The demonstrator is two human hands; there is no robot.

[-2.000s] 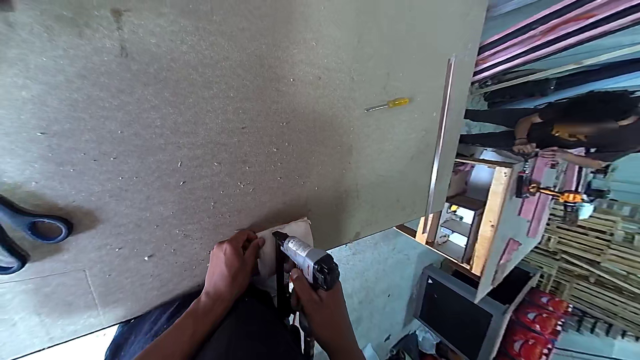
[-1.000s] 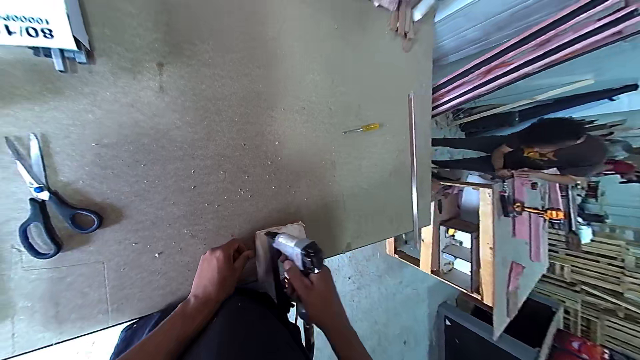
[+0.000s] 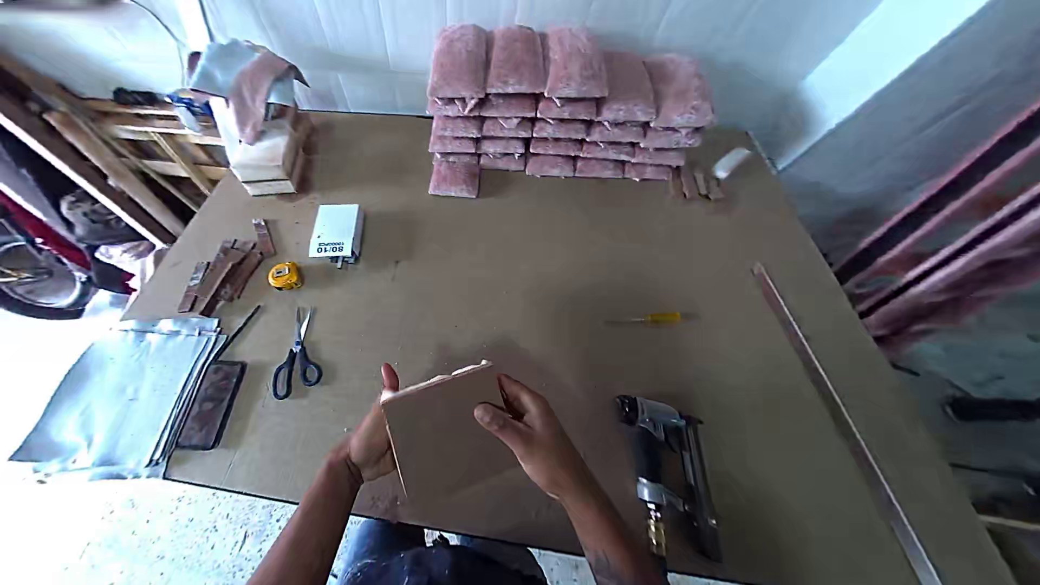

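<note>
Between my hands, above the front edge of the table, is a thin square brown board with a pale, uneven strip along its far edge. My left hand grips its left side, thumb up at the corner. My right hand pinches its upper right corner between thumb and fingers. A pneumatic stapler lies on the table to the right, its hose fitting toward me. Farther off lie a yellow-handled screwdriver and, to the left, black-handled scissors with the blades slightly apart.
Stacked pink padded pieces stand at the back of the table. On the left are a staple box, a yellow tape measure, brown strips, a dark phone-like slab and grey sheets. A long metal bar lies along the right.
The stapler has left my right hand and lies on the table. Both hands now hold the board up. The view has swung widely, toward the back of the table.
</note>
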